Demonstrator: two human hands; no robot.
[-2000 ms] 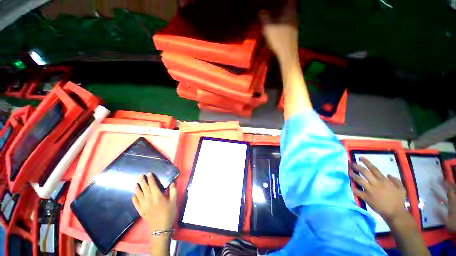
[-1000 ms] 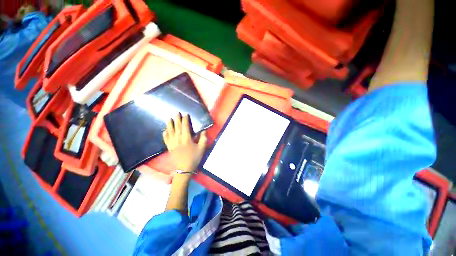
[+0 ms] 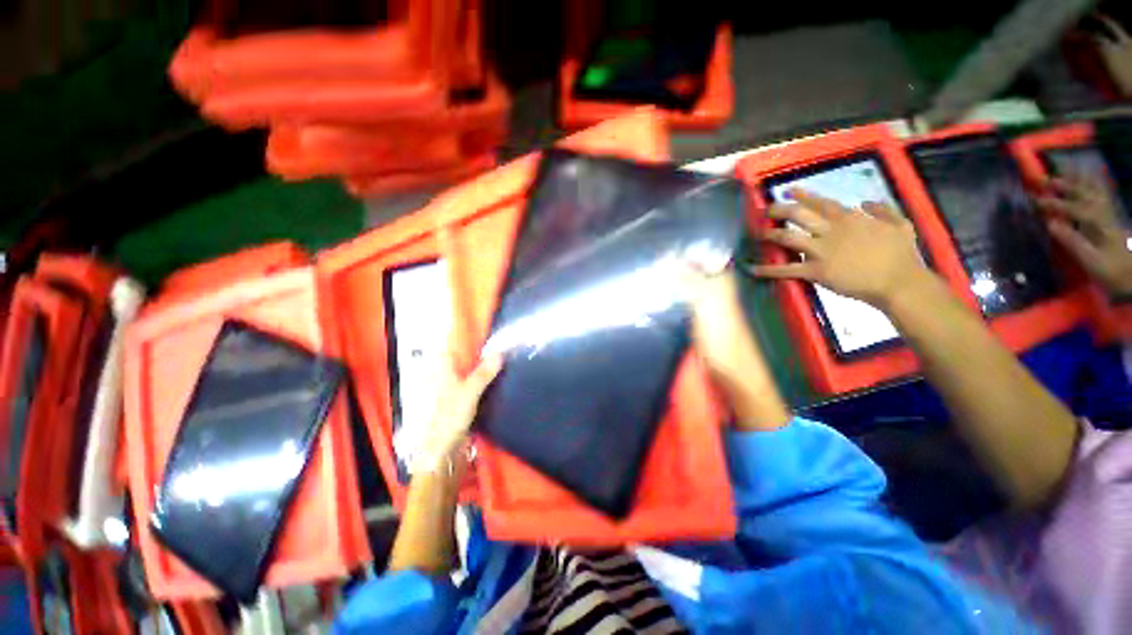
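Note:
My left hand [image 3: 454, 416] grips the left edge of an orange-red foam tray [image 3: 521, 506]. My right hand [image 3: 714, 298] holds the right side of the same tray, its fingers at the edge of the glossy black tablet [image 3: 596, 335]. This tablet lies skewed across the tray, screen off, with a bright glare band. The raised tray partly covers a lit white tablet [image 3: 420, 335] in its tray behind. Another dark tablet [image 3: 248, 453] lies skewed on an orange-red tray [image 3: 155, 360] at the left, untouched. Both my hands are slightly blurred.
Tray stacks stand at the back left [image 3: 335, 99] and far left [image 3: 50, 397]. Another person's hand [image 3: 857, 254] touches a lit tablet [image 3: 857, 316] on the right. Another hand [image 3: 1092, 223] is further right. A tray with a dark device [image 3: 652, 62] sits behind.
My left hand left the skewed tablet and now grips the tray. My right arm came back from the tray stack area; a tray with a dark tablet is now held in front. The view shifted.

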